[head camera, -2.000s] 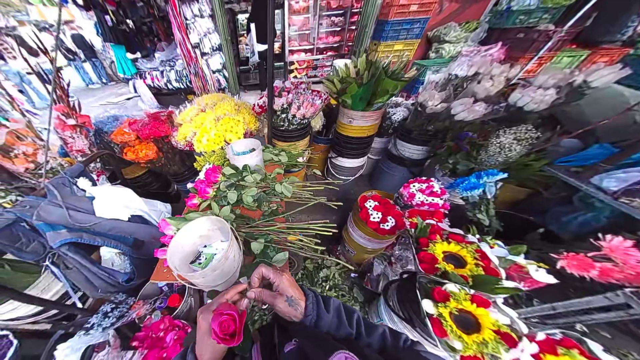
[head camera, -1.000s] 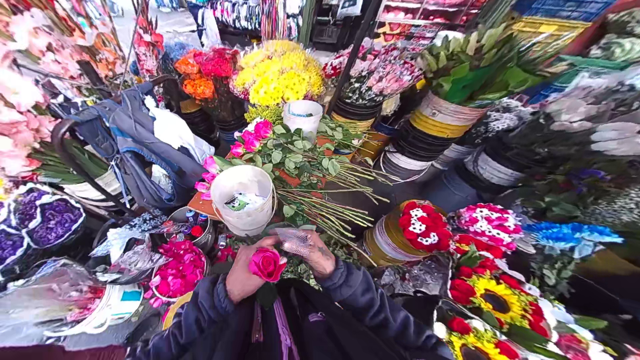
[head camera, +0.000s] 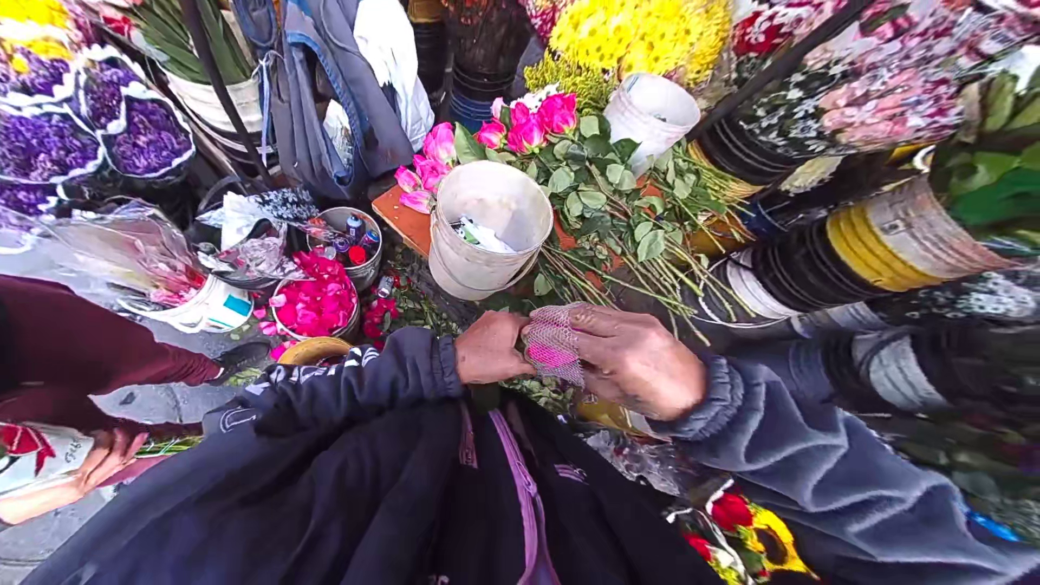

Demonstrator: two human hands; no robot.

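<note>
Between my hands, in front of my chest, a pink rose (head camera: 546, 355) sits inside a pale mesh net sleeve (head camera: 570, 325). My left hand (head camera: 491, 348) grips the rose from the left, just below the bloom; the stem is mostly hidden. The fingers of my right hand (head camera: 642, 357) hold the net on its right side. Just beyond the hands stands a whitish plastic bucket (head camera: 487, 268) with some scraps inside. Pink roses (head camera: 526, 130) lie behind it on an orange board (head camera: 402, 219), their leafy stems (head camera: 634, 252) spreading to the right.
Pink petals (head camera: 317, 296) fill a bucket at left, beside a bucket of spray cans (head camera: 357, 236). Purple bouquets (head camera: 146, 138) stand far left. A person in dark red trousers (head camera: 81, 341) holds a wrapped bouquet (head camera: 41, 455). Flower buckets (head camera: 877, 244) line the right; a sunflower bouquet (head camera: 747, 528) is low right.
The net now surrounds the rose, whose bloom was bare one second ago. A person with a bouquet has come into view at left. The view has turned down and to the left.
</note>
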